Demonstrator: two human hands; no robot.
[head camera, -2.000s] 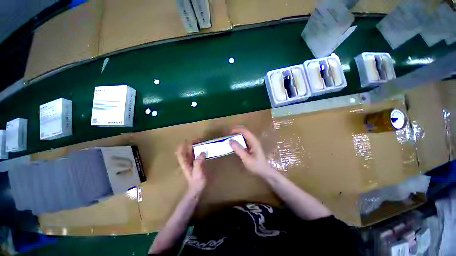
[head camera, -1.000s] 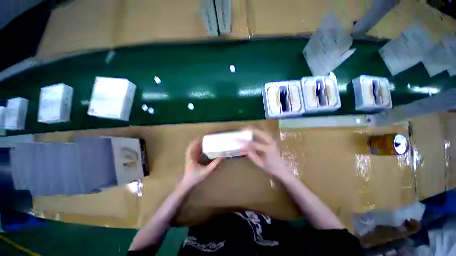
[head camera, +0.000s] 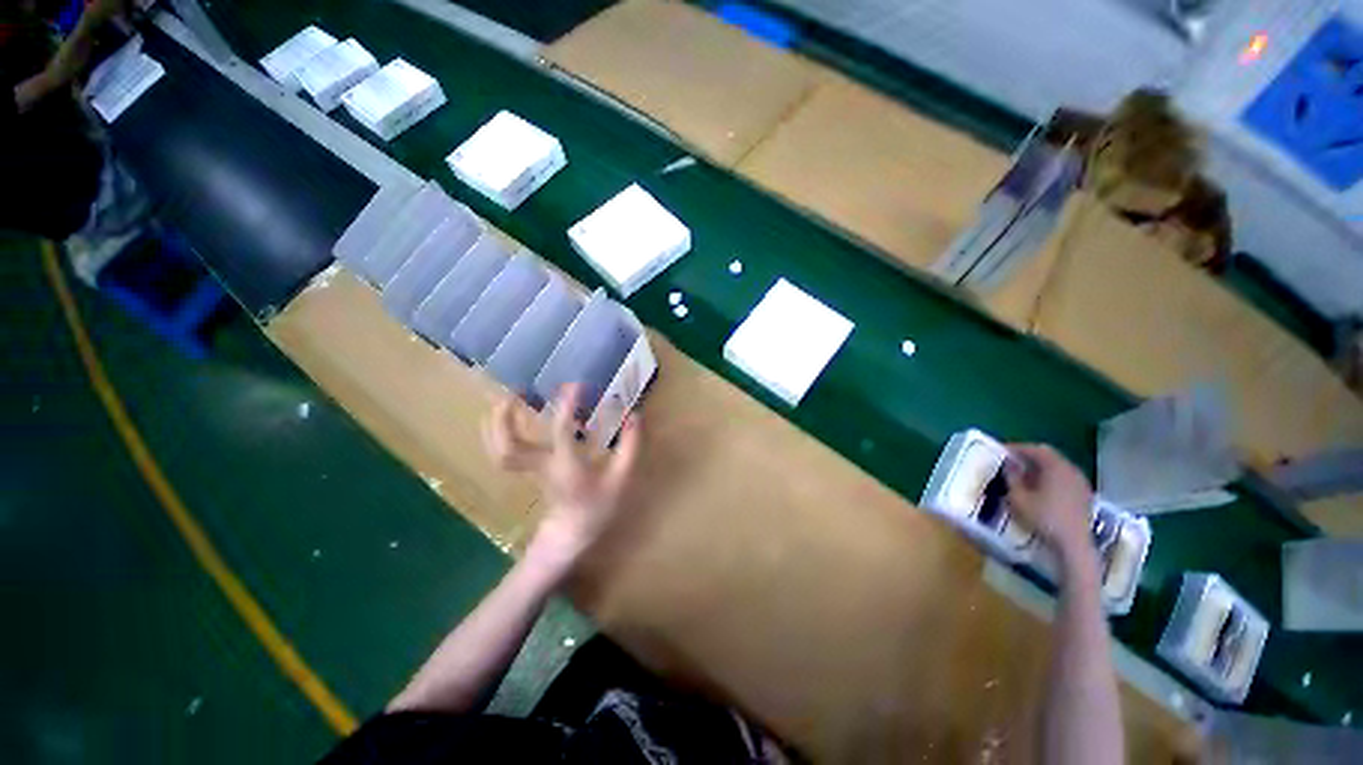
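Observation:
My left hand (head camera: 565, 466) is at the near right end of the stack of overlapping grey-white sleeves (head camera: 501, 307), fingers spread; contact with the end sleeve is unclear. My right hand (head camera: 1051, 501) is over the belt, its fingertips at the dark item in an open white tray (head camera: 966, 481). Its grip cannot be made out. A second open tray (head camera: 1118, 556) stands beside it, partly behind my hand. A third open tray (head camera: 1215, 638) stands apart at the lower right. A closed white box (head camera: 789, 341) lies on the belt between my hands.
Several more closed white boxes (head camera: 631, 239) line the green belt (head camera: 882, 392) towards the upper left. Pale sheets (head camera: 1166, 448) stand beyond the trays. Cardboard (head camera: 777, 553) covers the near ledge. Another person's arm (head camera: 63, 63) shows at the upper left. A brown object stands on the far ledge.
The view has turned left. The white box from my hands is gone from them, and one more closed box lies on the belt. My hands have parted, left to the sleeves, right to the trays.

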